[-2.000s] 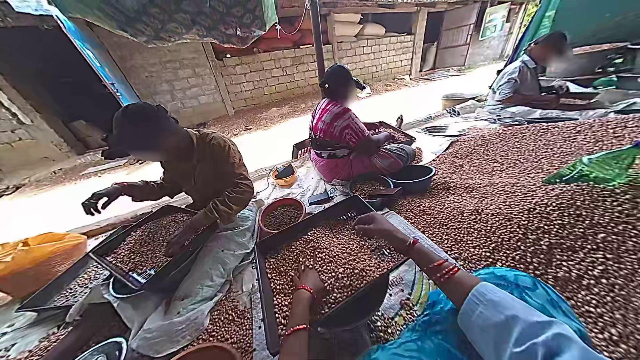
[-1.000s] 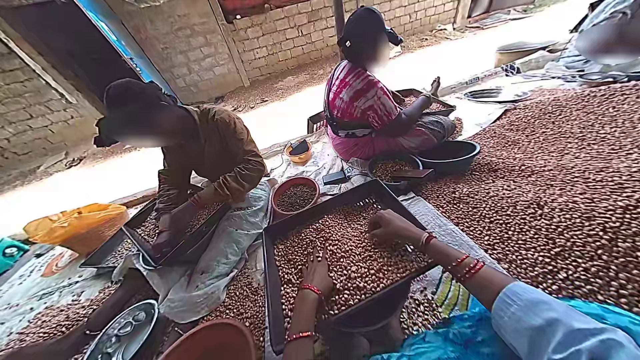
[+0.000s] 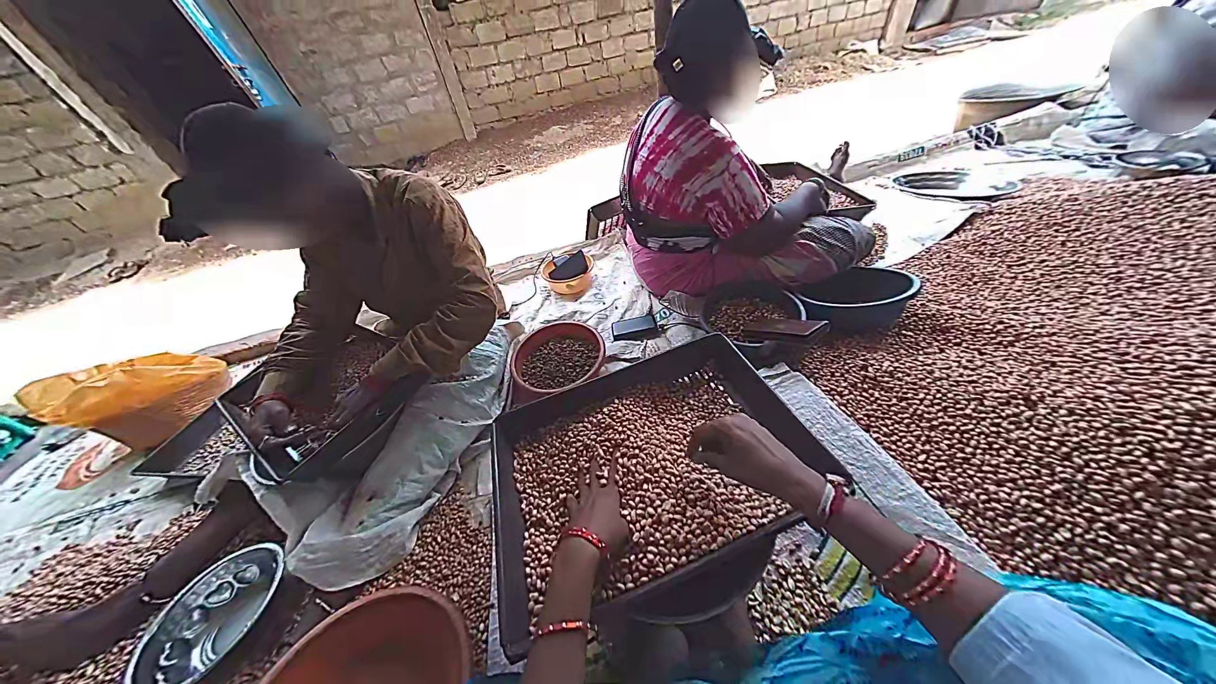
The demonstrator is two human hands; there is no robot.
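Observation:
A dark rectangular plastic tray (image 3: 505, 532) full of small brown nuts or seeds (image 3: 655, 446) rests on a dark tub (image 3: 708, 587) in front of me. My left hand (image 3: 598, 508), with red bangles at the wrist, lies on the nuts left of the middle, fingers spread and pointing away. Over the tray's right part is my right hand (image 3: 746, 454), its fingers curled together just above or on the nuts; whether something is between them cannot be told. Beyond the tray's far left edge stands a reddish-brown bowl (image 3: 559, 328) part filled with darker pieces.
A large nut heap (image 3: 1064, 351) lies at the right. Two people sit close by with trays, one at the left (image 3: 399, 256), one ahead (image 3: 698, 180); another is at the far right. An orange-brown basin (image 3: 380, 641), a metal plate (image 3: 204, 617) and a black tub (image 3: 860, 296) stand around.
My right hand has moved from the tray's far edge toward its near right part. The person ahead has lowered a raised hand to the tray. The view has tilted down and shifted.

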